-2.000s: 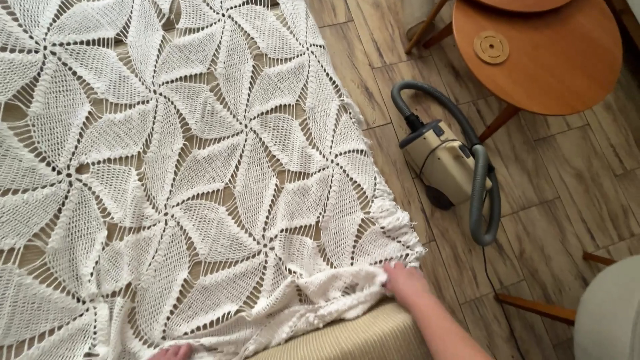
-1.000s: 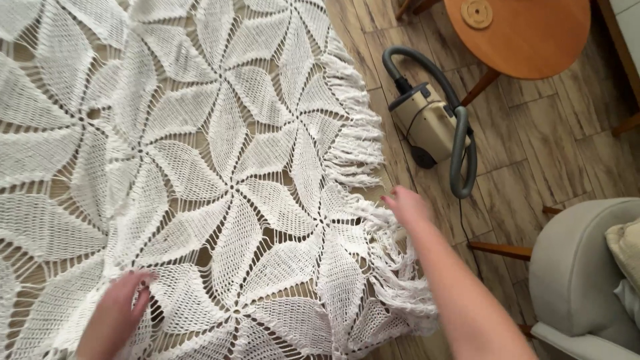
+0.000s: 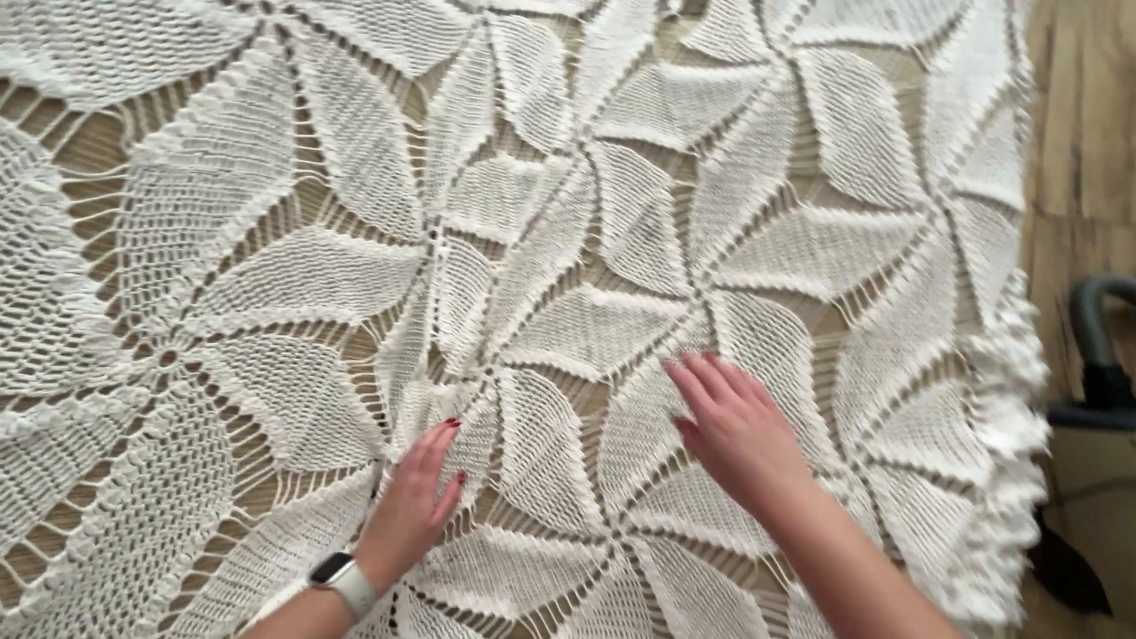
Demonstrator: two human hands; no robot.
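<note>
A white crocheted bedspread (image 3: 586, 328) with leaf-shaped petals fills most of the head view, spread over a beige surface. My left hand (image 3: 422, 497), with dark red nails and a watch (image 3: 342, 581) on the wrist, rests on it at lower centre, beside a fold that runs upward. My right hand (image 3: 732, 422) lies on or just over the petals to the right, fingers pointing up and left. Both hands have their fingers somewhat apart and grip nothing that shows. The bedspread's bunched fringe (image 3: 1003, 461) lies along its right edge.
Wood-look floor tiles (image 3: 1078, 133) show beyond the bedspread's right edge. There, a vacuum cleaner's grey hose (image 3: 1093, 328) and part of its body (image 3: 1087, 470) stand close to the fringe.
My right hand has moved off the fringed edge onto the middle of the bedspread, nearer my left hand. The view has shifted left and closer; the round table and armchair have left it.
</note>
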